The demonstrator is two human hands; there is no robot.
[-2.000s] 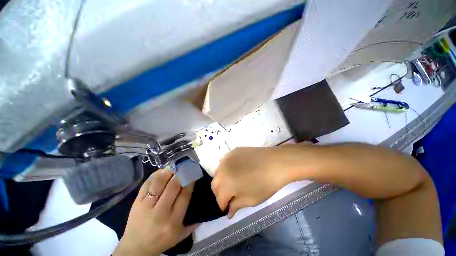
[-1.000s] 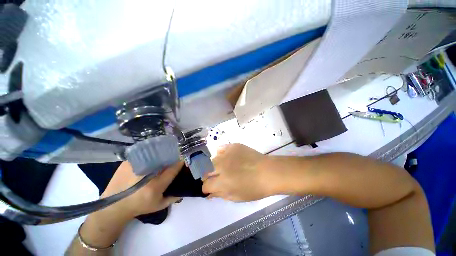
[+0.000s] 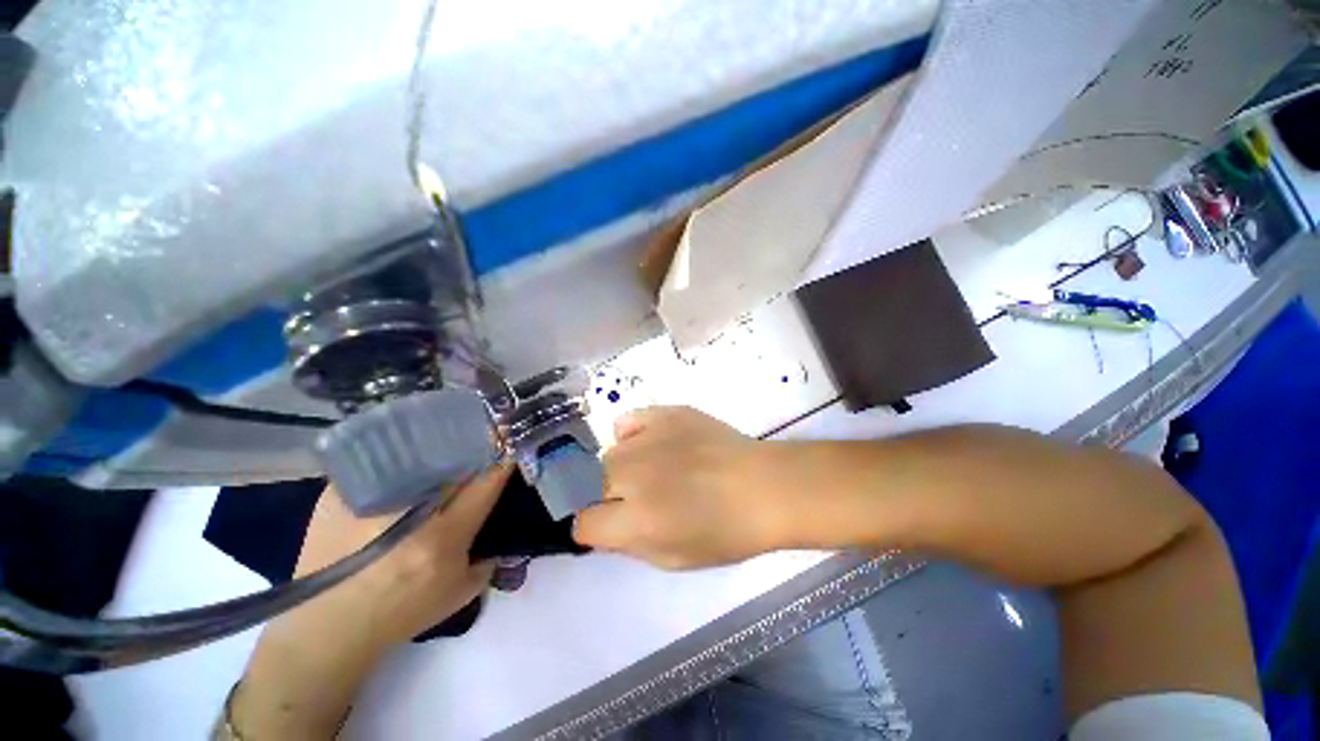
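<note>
A black cut panel (image 3: 524, 524) lies under the presser foot guard (image 3: 569, 478), a small grey-blue block at the needle. My left hand (image 3: 384, 557) is left of the foot with its fingers on the panel, partly hidden by the tension dial and a curved metal guard. My right hand (image 3: 669, 492) is right of the foot, its curled fingertips on the panel's right end. The white sewing machine head (image 3: 261, 159) with a blue stripe fills the upper left. The needle itself is hidden.
A dark brown flat piece (image 3: 898, 326) lies right of the needle area. Thread snips (image 3: 1083, 311) lie farther right, with small tools (image 3: 1216, 217) beyond. A beige card (image 3: 775, 217) and a white ribbed band (image 3: 941, 130) hang on the head. More black pieces (image 3: 58, 550) lie left.
The camera view has shifted. My right hand has moved closer to the presser foot since the earliest frame, and less of the panel shows between my hands.
</note>
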